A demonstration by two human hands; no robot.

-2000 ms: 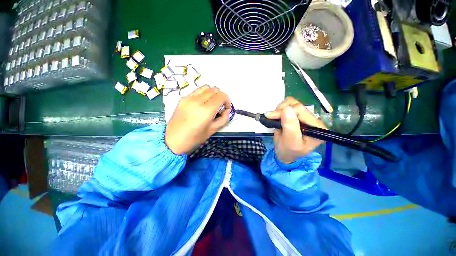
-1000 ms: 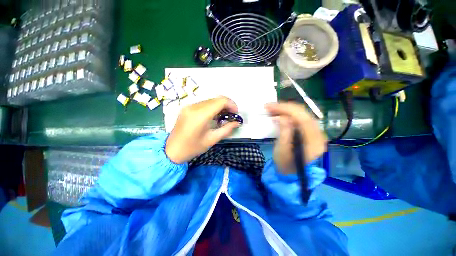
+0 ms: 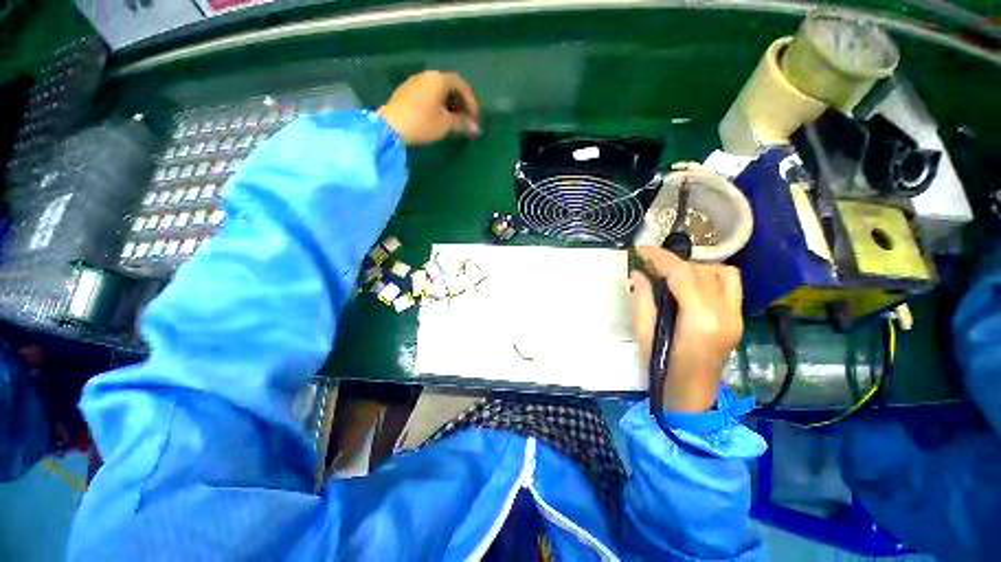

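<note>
My left hand [image 3: 434, 108] is over the back of the green bench, left of the fan, fingers curled. A dark spot shows between its fingers; whether it is a held part or a gap I cannot tell. My right hand [image 3: 697, 313] grips the soldering iron [image 3: 665, 318] upright, its tip in the cleaner pot [image 3: 724, 209]. The white work pad [image 3: 538, 302] carries a short thin wire piece [image 3: 524, 353]. Small silver-white cells [image 3: 441, 277] lie loose on its left part and beside it. My left sleeve hides part of the pile.
A small dark round assembly [image 3: 503, 226] lies left of the fume fan [image 3: 582, 209]. Blister trays [image 3: 181, 187] stand left, partly behind my left sleeve. The blue soldering station [image 3: 785, 242] and cream rolls [image 3: 768, 99] stand right. Another person's blue sleeve [image 3: 977, 340] shows far right.
My left hand has moved from the pad to the back of the bench; the dark ring board is gone from the pad. My right hand has brought the iron to the pot. The view has shifted.
</note>
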